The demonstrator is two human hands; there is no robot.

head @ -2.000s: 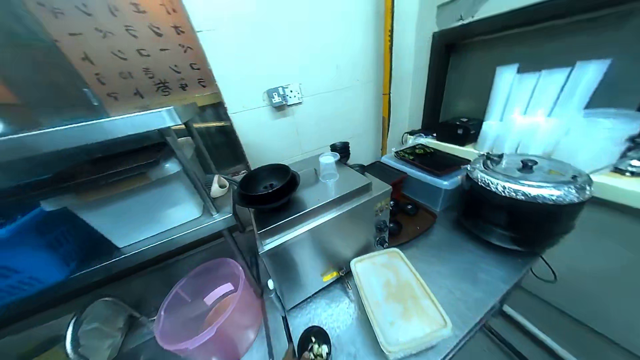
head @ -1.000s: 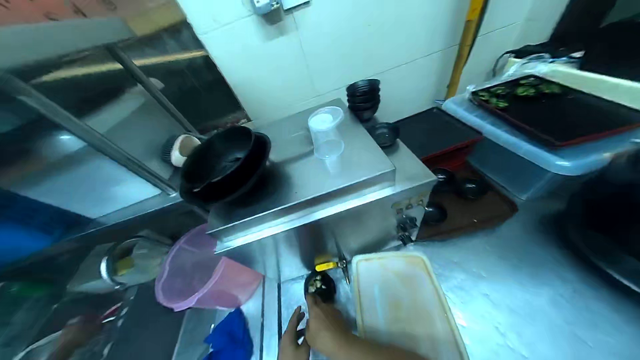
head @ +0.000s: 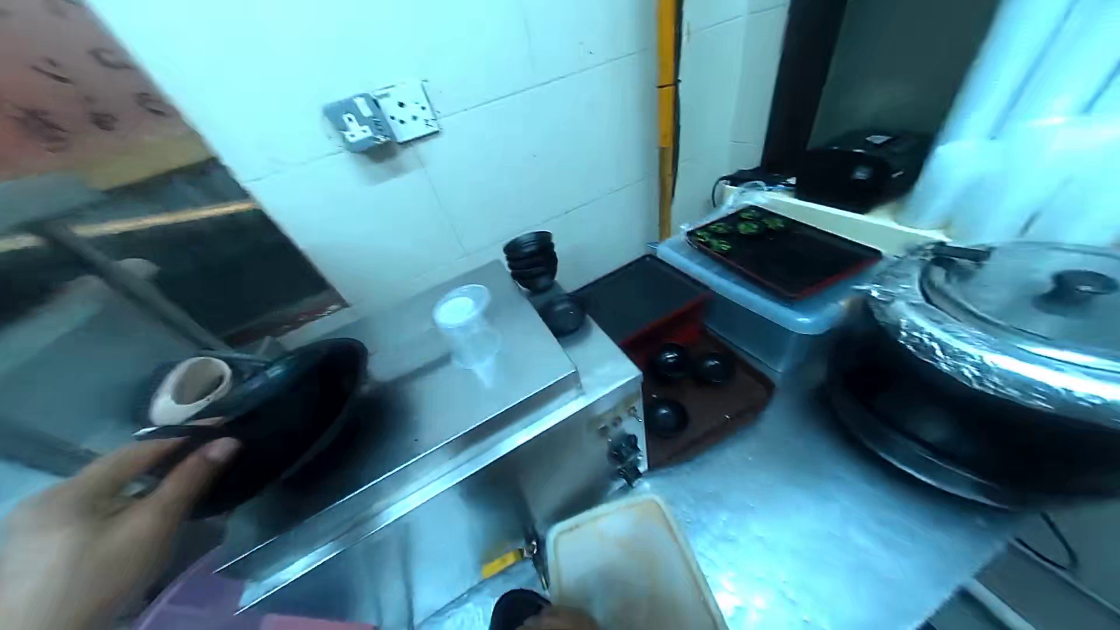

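Note:
At the lower left, my left hand [head: 131, 516] grips the rim of a black bowl [head: 297, 411], blurred, tilted over the left end of the stainless steel appliance [head: 472, 394]. At the bottom edge my right hand [head: 560, 618] shows only in part, touching a small black bowl [head: 518, 605]; its grip is hidden. Beside it lies a pale rectangular lid or tray [head: 626, 564]. On top of the appliance stands a clear plastic cup [head: 464, 319], with stacked small black bowls [head: 531, 258] behind it.
A large black pot [head: 954, 420] with foil around its rim stands at the right. A black tray with green leaves [head: 779, 249] rests on a plastic box [head: 752, 324]. Small black bowls sit on a brown tray [head: 717, 420]. A pink tub [head: 201, 604] is at the lower left.
My left hand has moved up and left to the large black bowl; a second ago both hands were low by the small bowl. The view has swung.

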